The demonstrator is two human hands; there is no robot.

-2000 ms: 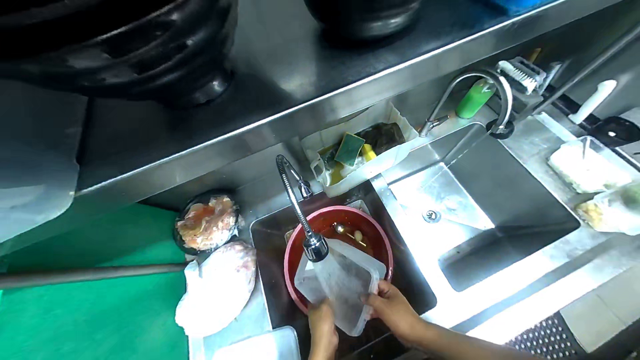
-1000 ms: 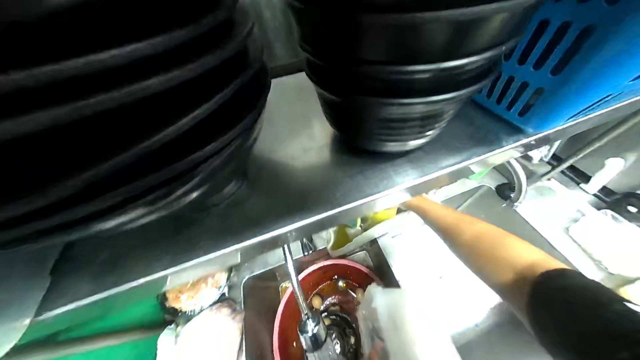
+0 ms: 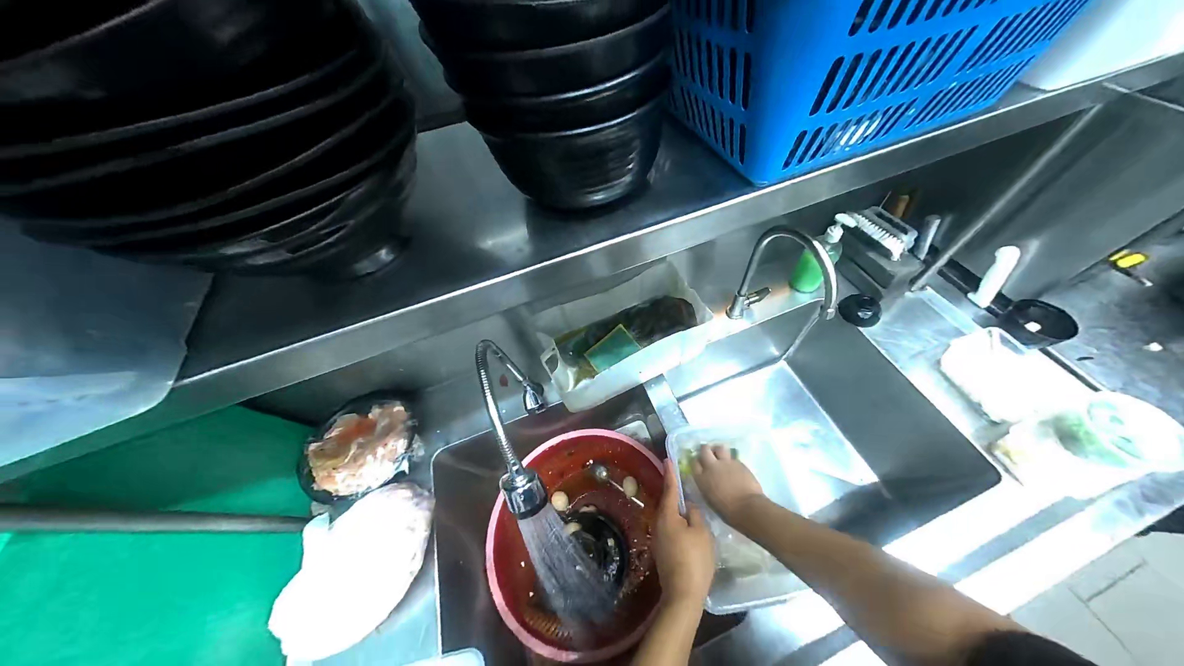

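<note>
My left hand (image 3: 683, 546) grips the near-left rim of a clear plastic container (image 3: 754, 573), held tilted between the tub and the right sink basin. Inside the container, my right hand (image 3: 726, 479) presses something yellow-green, partly hidden under the fingers, against the wall. Beside them a red plastic tub (image 3: 499, 564) stands in the left basin, with reddish water, a black bowl, a spoon and small pale round pieces in it. Water sprays into the tub from the head of a flexible faucet (image 3: 524, 492).
Stacked black bowls (image 3: 573, 120) and a blue plastic basket (image 3: 832, 83) stand on the steel shelf above. Behind the sinks sits a white bin (image 3: 629, 370) with a sponge. A second faucet (image 3: 786, 236) arches over the right basin (image 3: 916, 435). Bagged food (image 3: 356, 573) lies left.
My right hand, reaching toward the bin behind the sinks a second ago, is now inside the container. Water now sprays from the left faucet. The container has moved right from over the tub.
</note>
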